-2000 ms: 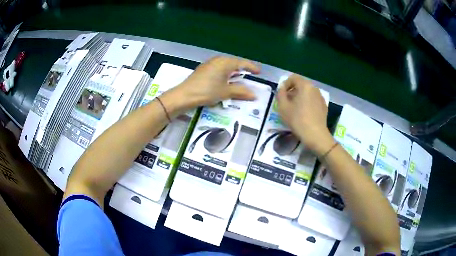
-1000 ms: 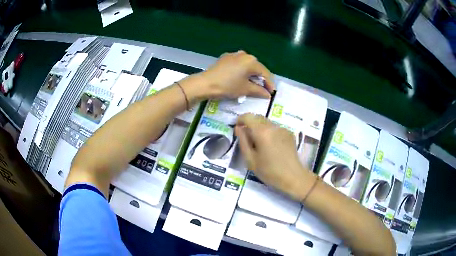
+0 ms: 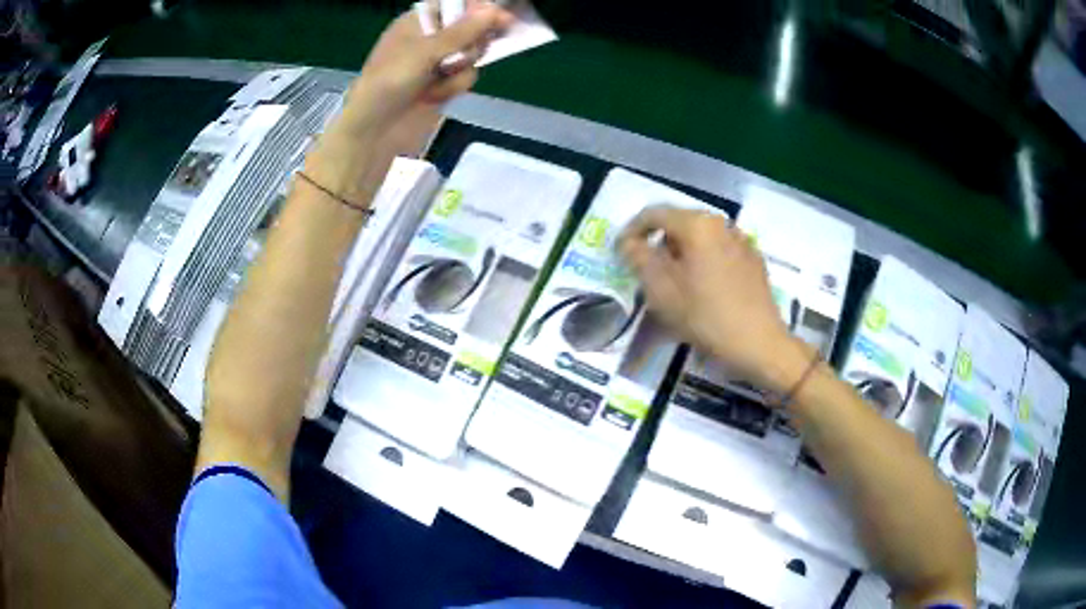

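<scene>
White retail boxes with a black cable picture and green accents lie side by side on the bench; one (image 3: 570,345) is in front of me. Their lower end flaps (image 3: 512,506) extend toward me, with dark half-round holes. My left hand (image 3: 419,60) is raised over the bench's far edge, its fingers closed around a small white piece (image 3: 450,14). A white folded piece (image 3: 519,36) shows just behind its fingertips. My right hand (image 3: 712,283) is over the upper part of the boxes, fingers bunched. A white speck shows at its fingertips; whether it holds something is unclear.
A fanned stack of flat boxes (image 3: 226,214) stands at the left. A red and white item (image 3: 81,157) lies far left. A brown carton (image 3: 72,416) is at lower left. A dark green surface (image 3: 667,71) runs beyond the pale metal edging (image 3: 595,133).
My left hand has moved up and left, away from the box tops. My right hand has shifted right in the view. The boxes appear farther right. The white piece beyond the edging now shows beside my left hand.
</scene>
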